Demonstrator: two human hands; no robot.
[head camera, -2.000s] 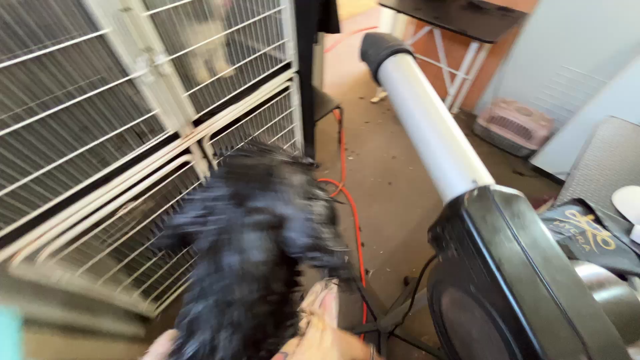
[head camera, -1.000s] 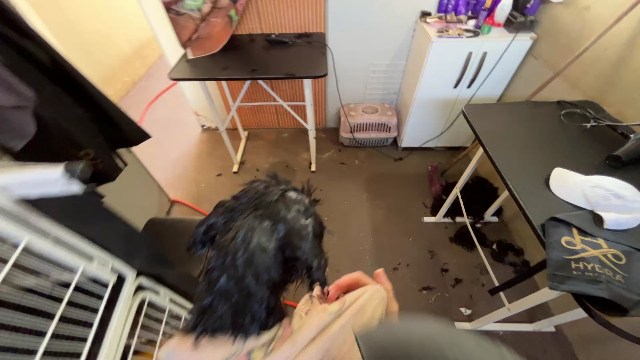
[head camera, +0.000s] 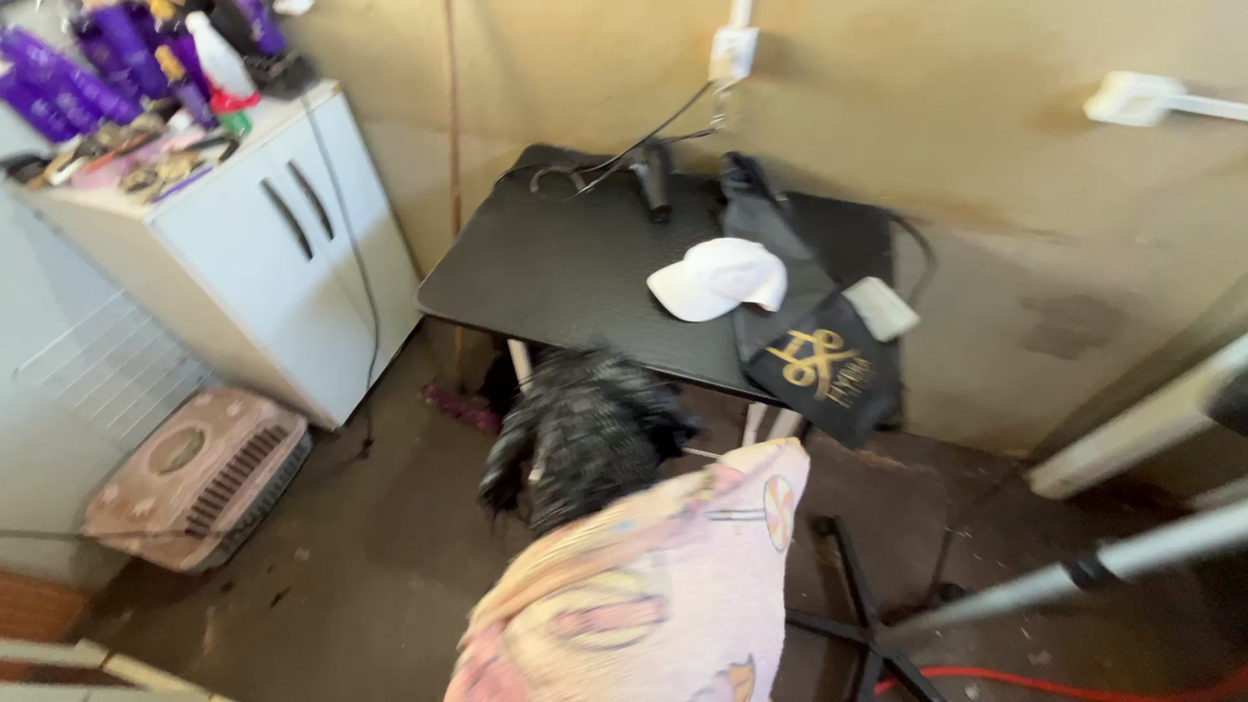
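Observation:
A small animal with wet black fur, likely a dog (head camera: 595, 429), is in front of me at the lower middle, its head toward a black grooming table (head camera: 585, 278). A pale pink printed towel (head camera: 663, 585) covers its rear part. Neither of my hands shows; the towel and the lower frame edge hide whatever holds the animal. On the table lie a white cap (head camera: 720, 280), a black apron or cloth with a gold emblem (head camera: 824, 366), a pale flat item (head camera: 880, 308) and a black hair dryer (head camera: 651, 180).
At left stand a white cabinet (head camera: 263, 253) topped with purple bottles (head camera: 68, 83) and a pink pet carrier (head camera: 195, 473). A black wheeled stand base (head camera: 858, 624), a pale pole (head camera: 1082, 570) and a red hose (head camera: 994, 678) are at lower right.
The view has swung right, from the cages to the black table with the cap. The animal has moved along with me. The hand seen at the towel one second ago no longer shows.

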